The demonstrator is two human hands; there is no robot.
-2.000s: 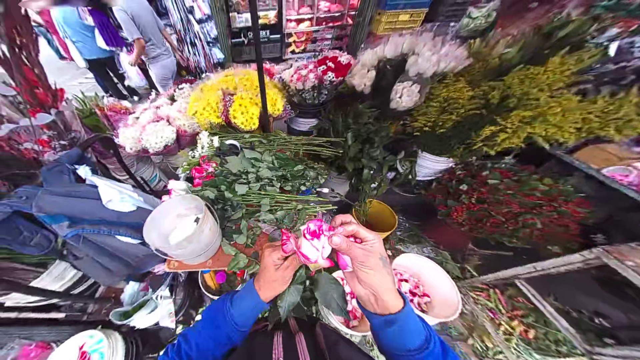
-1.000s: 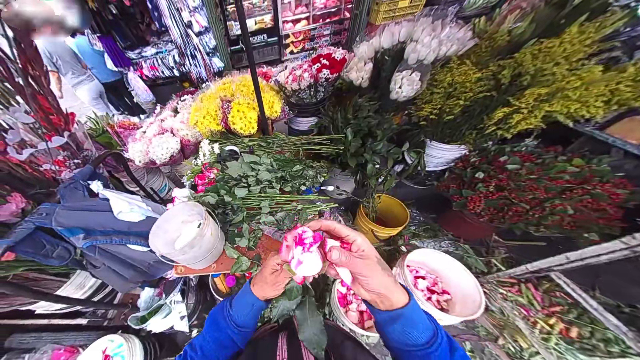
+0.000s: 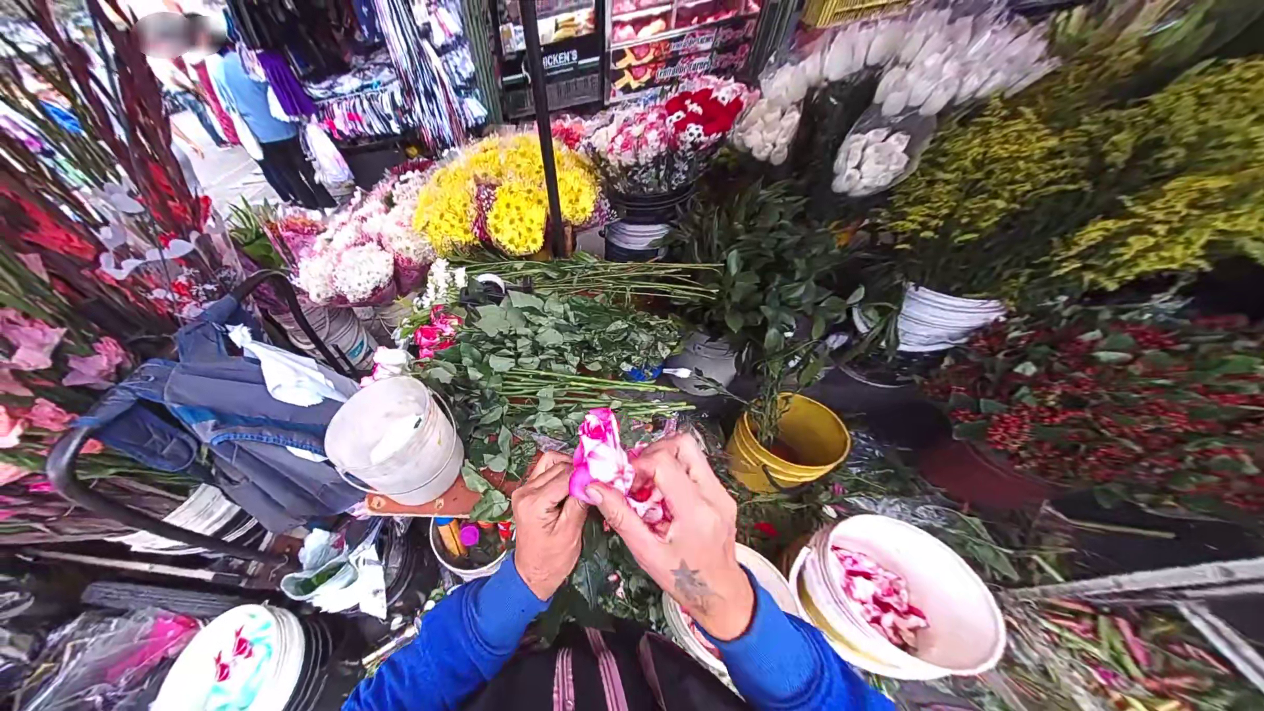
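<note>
A pink and white rose (image 3: pixel 602 456) is held between both hands in the middle of the view. My left hand (image 3: pixel 548 518) grips it low on its left side, where the fingers hide the stem. My right hand (image 3: pixel 681 523) pinches petals at the flower's right side, and more loose pink petals (image 3: pixel 650 506) show under its fingers. Below the right hand stands a white bucket (image 3: pixel 770 583), partly covered by the forearm. Right of it a wider white bucket (image 3: pixel 953 592) holds loose pink and white petals (image 3: pixel 879 597).
Leafy cut stems (image 3: pixel 553 336) lie on a stand ahead. A white bucket (image 3: pixel 395 444) stands left, beside a blue-grey backpack (image 3: pixel 247 425). A yellow bucket (image 3: pixel 790 444) is ahead right. Yellow flowers (image 3: pixel 504 193) stand behind. A person (image 3: pixel 262 118) is at the far left. A metal frame (image 3: pixel 1145 578) lies right.
The rose looks narrower than in the earlier frames. My right hand's fingers have shifted over the flower and now hold loose petals.
</note>
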